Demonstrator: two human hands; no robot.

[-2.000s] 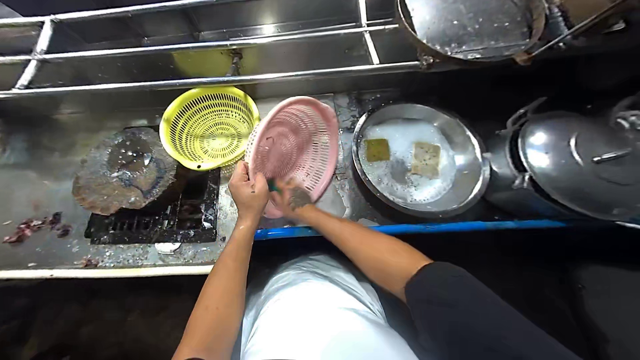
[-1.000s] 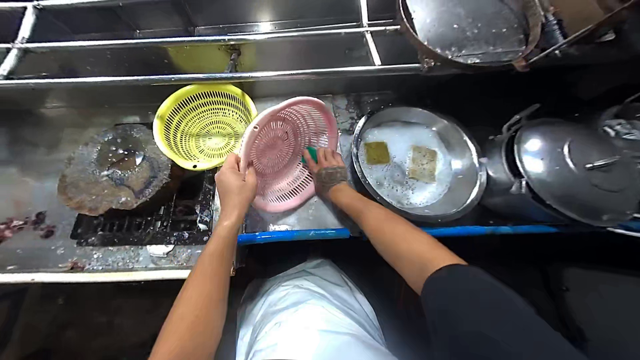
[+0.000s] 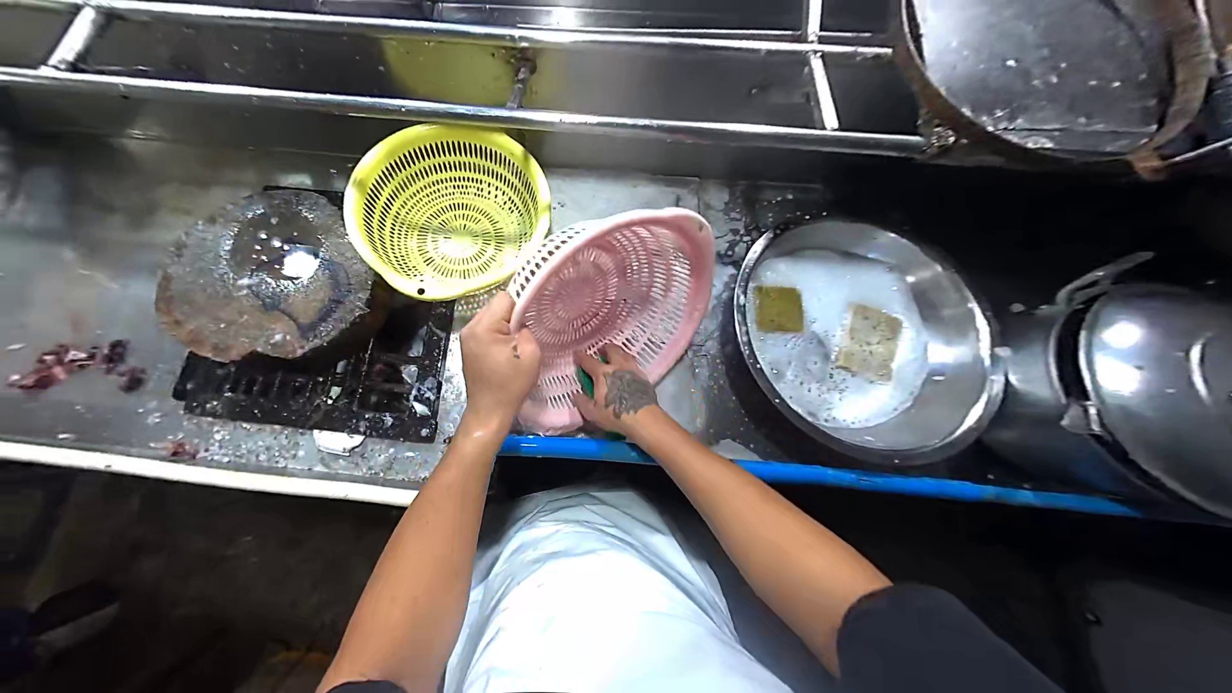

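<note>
A pink plastic colander (image 3: 664, 260) is tilted up on the metal counter, its inside facing me. My left hand (image 3: 499, 364) grips its left rim. Against the lower inside of the colander, my right hand (image 3: 616, 387) presses a green scouring pad (image 3: 585, 379), mostly hidden by the fingers. A yellow plastic colander (image 3: 448, 207) stands just behind and to the left. To the right, a round steel basin (image 3: 953, 385) holds foamy water with an olive-green sponge (image 3: 779, 309) and a beige sponge (image 3: 869, 343) in it.
On the left a round, worn chopping block (image 3: 207, 289) stands partly over a black drain grate (image 3: 289, 390), with dark red scraps (image 3: 72, 364) beside it. A lidded metal pot (image 3: 1155, 385) is at the far right. Metal rails (image 3: 385, 106) run along the back; blue edging (image 3: 866, 479) lines the counter front.
My right hand with the green pad has moved from the right side of the pink colander's inside down and left to its lower part. My left hand still holds the rim.
</note>
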